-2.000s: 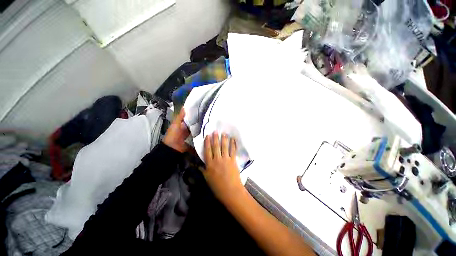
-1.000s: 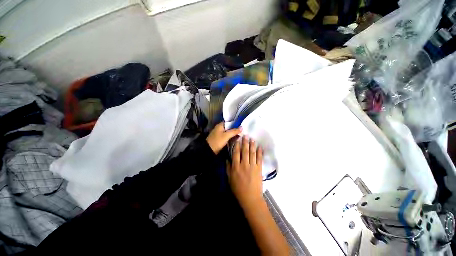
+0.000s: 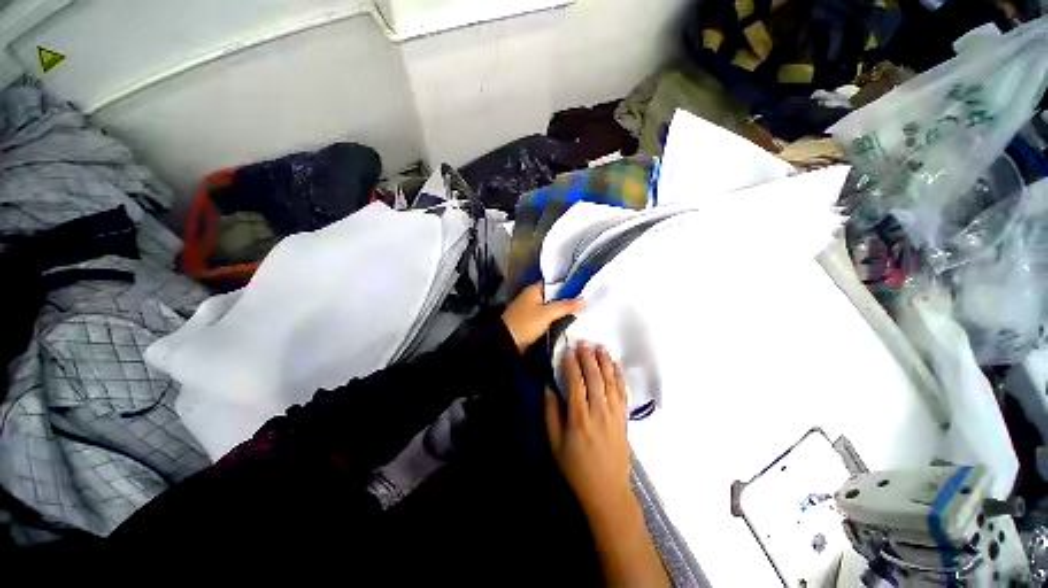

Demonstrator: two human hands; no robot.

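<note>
White cut panels (image 3: 621,333) with a short dark edge at their lower right lie at the left edge of the white sewing table (image 3: 736,333). My left hand (image 3: 538,316) grips their left edge, thumb on top and fingers hidden below. My right hand (image 3: 592,414) lies flat on the white cloth near the table's front edge, fingers close together and slightly bent. Blue and olive checked fabric (image 3: 586,195) shows behind and beneath the panels. The white layers blend into the bright table, so their outline is partly unclear.
The sewing machine head (image 3: 914,505) is at the lower right. A stack of white panels (image 3: 333,299) lies on the left, before an orange crate (image 3: 201,236) with a black bag. Quilted grey pieces (image 3: 103,379) are heaped far left. Clear plastic bags (image 3: 942,138) lie at the upper right.
The view has swung left, so the table and machine sit further right and lower. The scissors and black rectangle have left the view. My hands stay on the white panels, with the right slightly lower.
</note>
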